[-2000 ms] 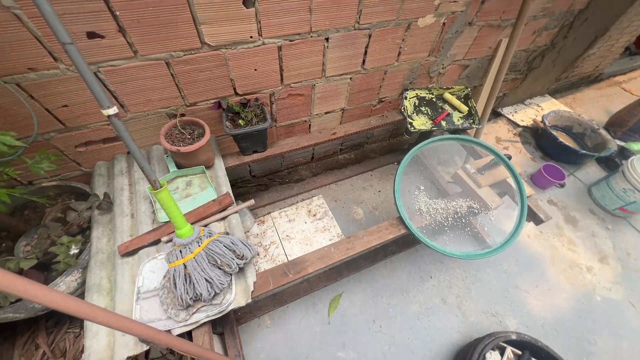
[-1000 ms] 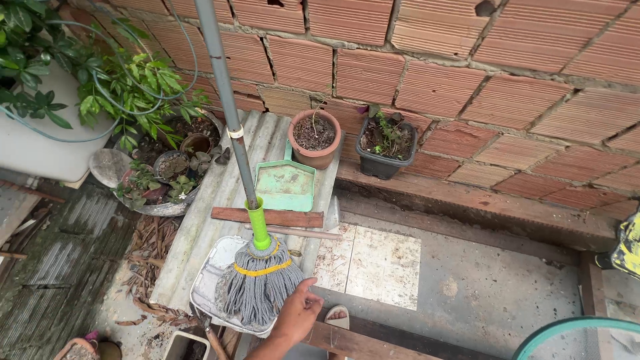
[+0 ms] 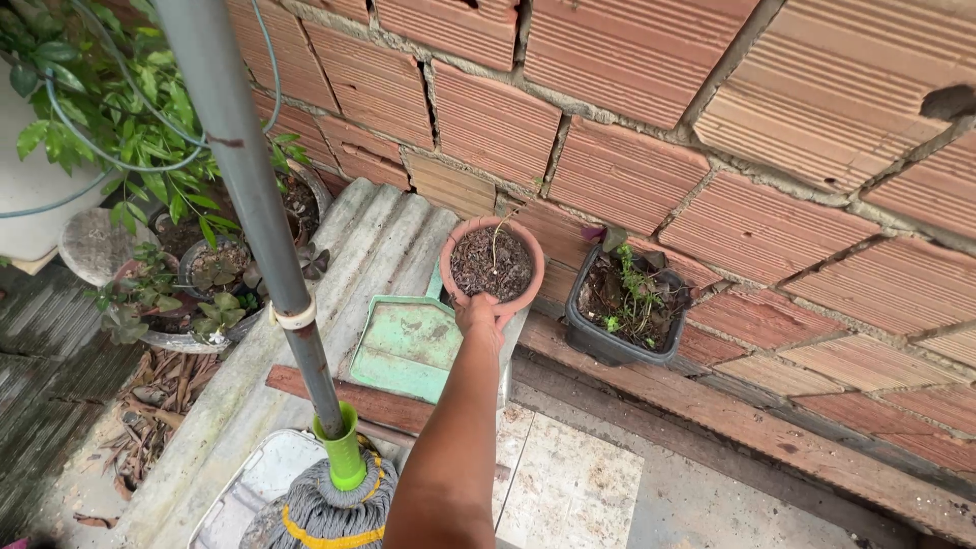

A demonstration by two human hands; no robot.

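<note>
My left hand point(image 3: 482, 309) grips the near rim of a round terracotta-coloured flower pot point(image 3: 535, 263), which holds dark soil and a thin dry stem. The lower fingers are partly hidden. Just left of my wrist lies a pale green dustpan point(image 3: 404, 343) on a corrugated sheet. Right of the pot, a dark square planter point(image 3: 610, 347) with small green plants sits on the ledge by the wall. A grey string mop point(image 3: 335, 499) with a lime-green socket stands left of my forearm. My right hand is out of view.
The mop's grey pole point(image 3: 263, 191) rises through the left side. A reddish wooden strip point(image 3: 354, 400) crosses the corrugated sheet point(image 3: 335, 263). Behind is a hollow-brick wall point(image 3: 618, 171). Leafy plants and a thin hose point(image 3: 130, 164) are at left; stained tiles point(image 3: 572, 480) lie below.
My left hand came into view beside the mop, then moved up to the round pot and took hold of its rim. The view has moved left and closer to the pots.
</note>
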